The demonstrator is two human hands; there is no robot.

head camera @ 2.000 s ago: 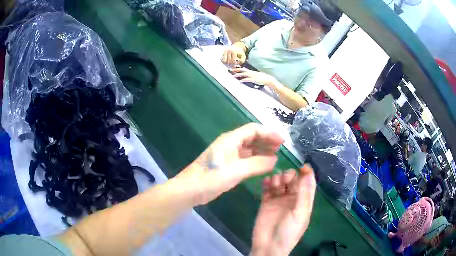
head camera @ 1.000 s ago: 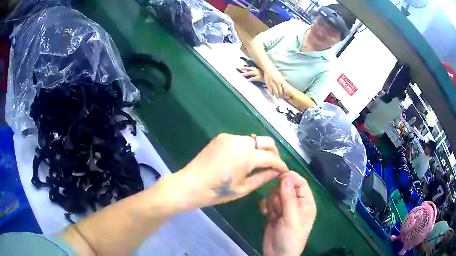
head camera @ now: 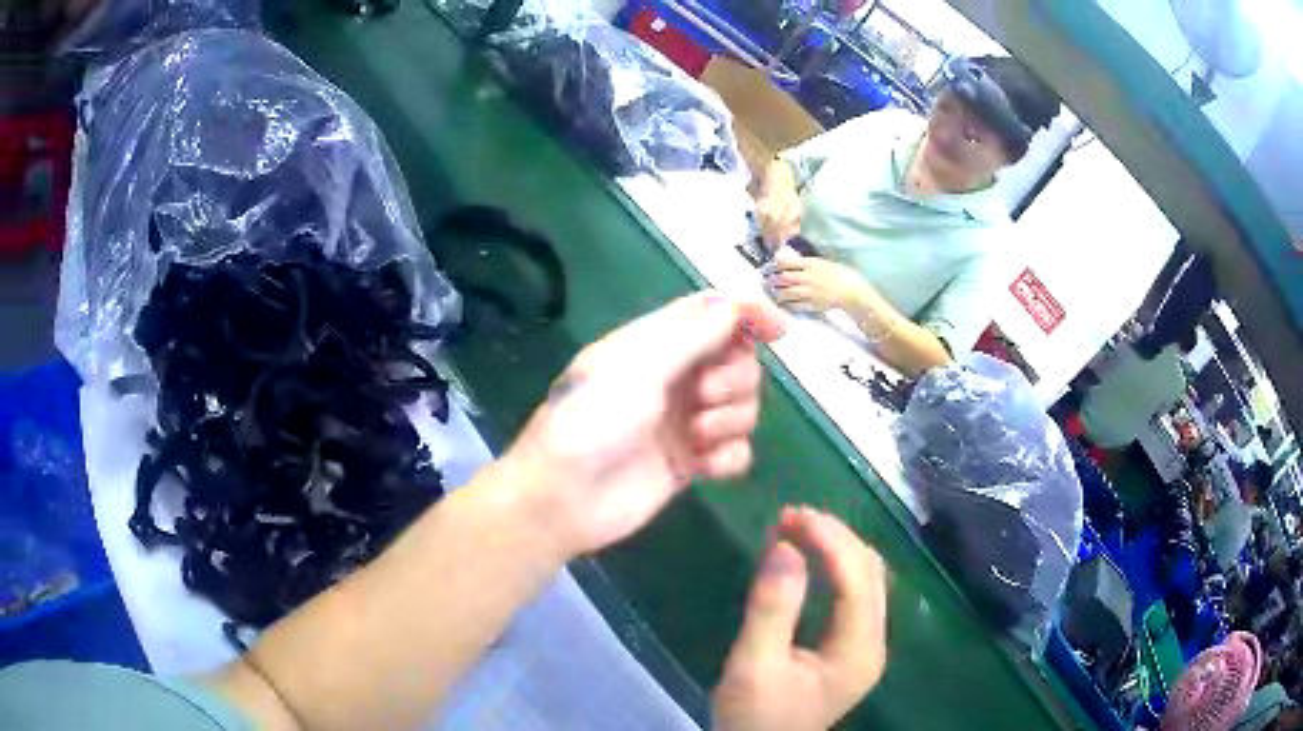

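My left hand [head camera: 657,414] is raised over the green conveyor belt, palm turned toward the right, fingers loosely curled; nothing shows in it. My right hand [head camera: 807,628] is below and to the right, cut off by the bottom edge, with thumb and forefinger apart and nothing visible between them. The two hands do not touch. A dense heap of black plastic yokes [head camera: 293,429] lies at the left, behind my left forearm, spilling from a large clear bag [head camera: 257,143]. The heap rests on a white foam sheet [head camera: 550,671].
A black headphone frame [head camera: 536,264] lies on the green belt [head camera: 629,264]. A co-worker [head camera: 915,214] sits opposite, hands on small dark parts. Clear bags [head camera: 993,486] stand along the far bench. A blue crate [head camera: 57,500] is at the left, a pink fan [head camera: 1215,683] at the lower right.
My hands were close together, then met at the fingertips, and are now apart, the left one higher. The view has shifted, so the scene sits further right and lower.
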